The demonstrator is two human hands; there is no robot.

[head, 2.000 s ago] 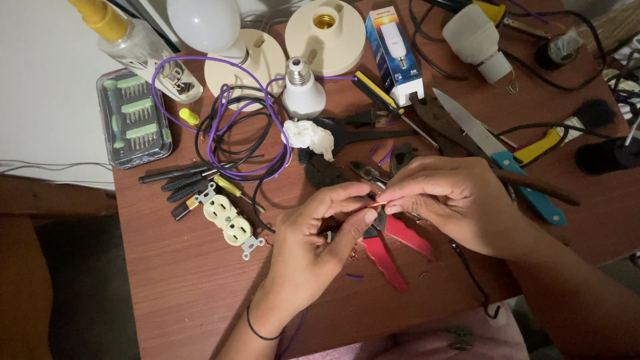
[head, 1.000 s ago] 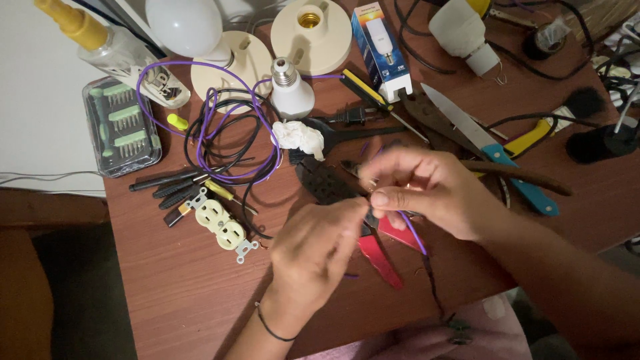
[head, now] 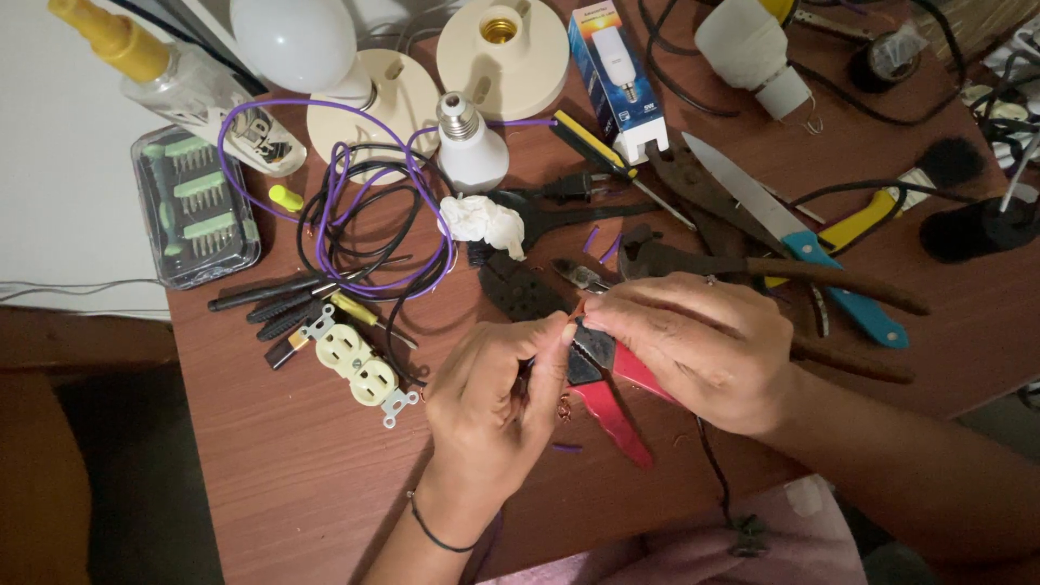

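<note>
Bare copper wire strands [head: 578,309] are pinched between the fingertips of my left hand [head: 500,390] and my right hand [head: 691,349], which nearly meet. Below them, partly covered by my fingers, lies a wire stripper with red handles [head: 613,422] and a dark head. Copper scraps [head: 563,408] and a short purple piece of insulation [head: 567,448] rest near its handle. To the left of my left hand is a cream duplex outlet [head: 356,365]. A loop of purple wire [head: 443,213] lies over black cable, beside crumpled white material [head: 483,225].
Lamp holders [head: 504,57], a small LED bulb [head: 473,154] and a bulb box [head: 619,77] stand at the back. A knife [head: 845,288], rusty pliers [head: 837,280] and a brush [head: 951,166] lie right. A bit case [head: 195,207], screwdrivers [head: 268,294] and a spray bottle [head: 215,106] are left.
My hands have shifted slightly while staying close together. The purple wire that hung below my right hand one second ago no longer shows there, and orange copper strands are visible between my fingertips.
</note>
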